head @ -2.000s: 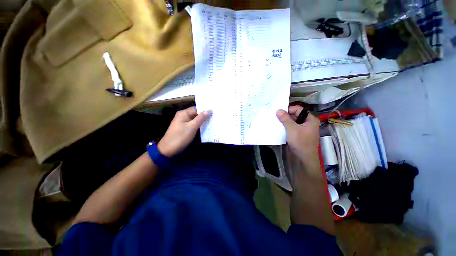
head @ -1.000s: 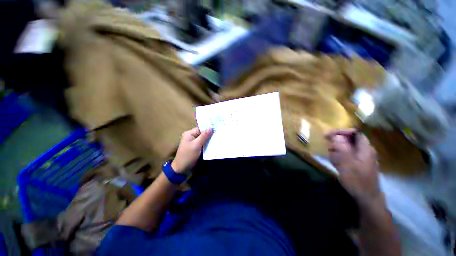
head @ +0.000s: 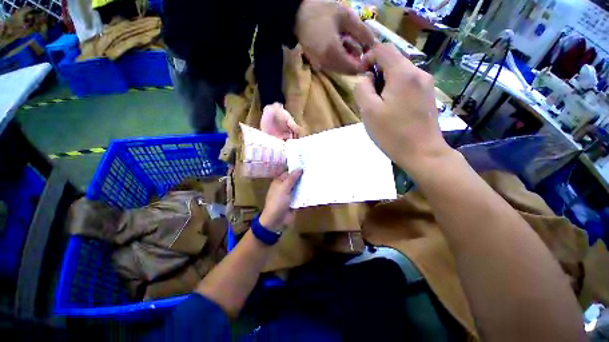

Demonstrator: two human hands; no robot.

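Note:
My left hand (head: 282, 197) grips the lower left edge of a folded white paper sheet (head: 344, 167). A printed slip with pinkish lines (head: 262, 155) shows at the sheet's left. My right hand (head: 399, 100) is raised above the sheet's right part, closed on a small dark object that looks like the black pen (head: 378, 80). Its fingertips meet another person's hand (head: 330, 37); what lies between them is hard to make out. That person's other hand (head: 277, 121) is at the paper's upper left edge.
A person in dark clothes (head: 214, 40) stands in front. A blue crate (head: 160, 141) at left holds brown garments (head: 170, 234). Camel-brown coats (head: 314, 100) hang behind the paper; more brown cloth (head: 407, 224) lies at right. Machines and tables stand at the far right.
The view has swung left and up, bringing the other person into view. My right hand has moved up and inward to that person's hand. The slip now shows beside the sheet.

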